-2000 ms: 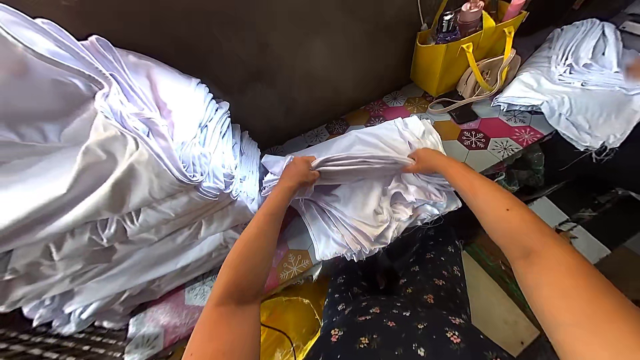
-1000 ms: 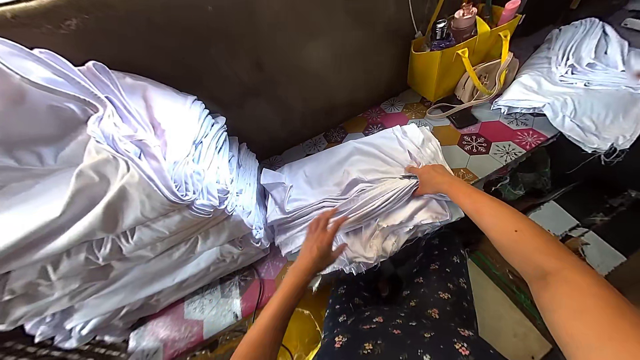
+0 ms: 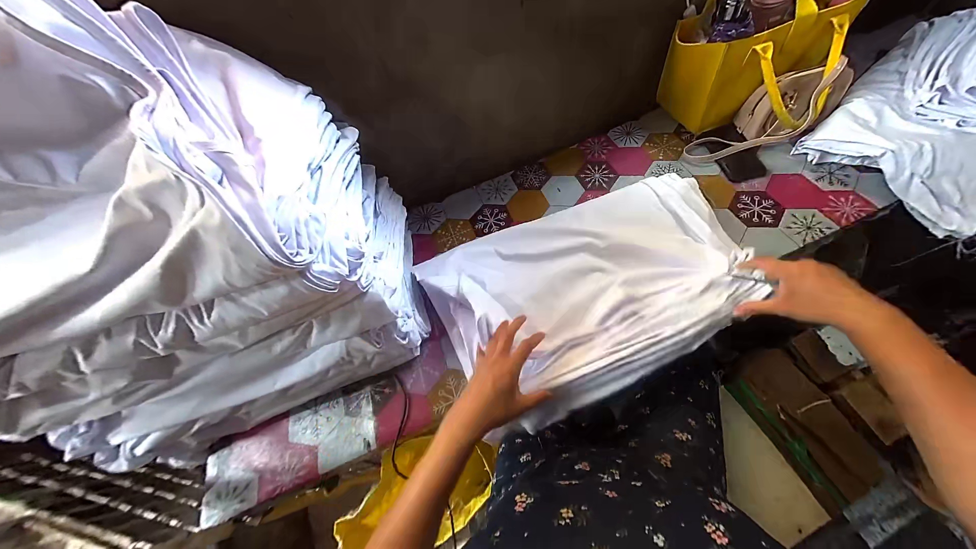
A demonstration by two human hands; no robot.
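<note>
A layered stack of white fabric pieces (image 3: 587,267) lies in front of me, partly over my dark floral clothing. My right hand (image 3: 801,290) grips the bunched right edge of the stack between thumb and fingers. My left hand (image 3: 503,374) rests on the near left part with its fingers spread, gripping nothing. Just left of the stack, nearly touching it, rises a much taller pile of white fabric (image 3: 191,229) with many folded edges.
The bench has a hexagon-patterned cover (image 3: 526,206). At the back right stand a yellow bag (image 3: 701,84) holding bottles, a beige handbag (image 3: 785,99) and a dark phone (image 3: 741,164). More white fabric (image 3: 900,130) lies far right. A yellow plastic bag (image 3: 427,488) is below.
The folds gathered in the middle of the stack are now spread flatter. My right hand has moved to the near right edge, and my left hand, gripping fabric two seconds ago, has let go.
</note>
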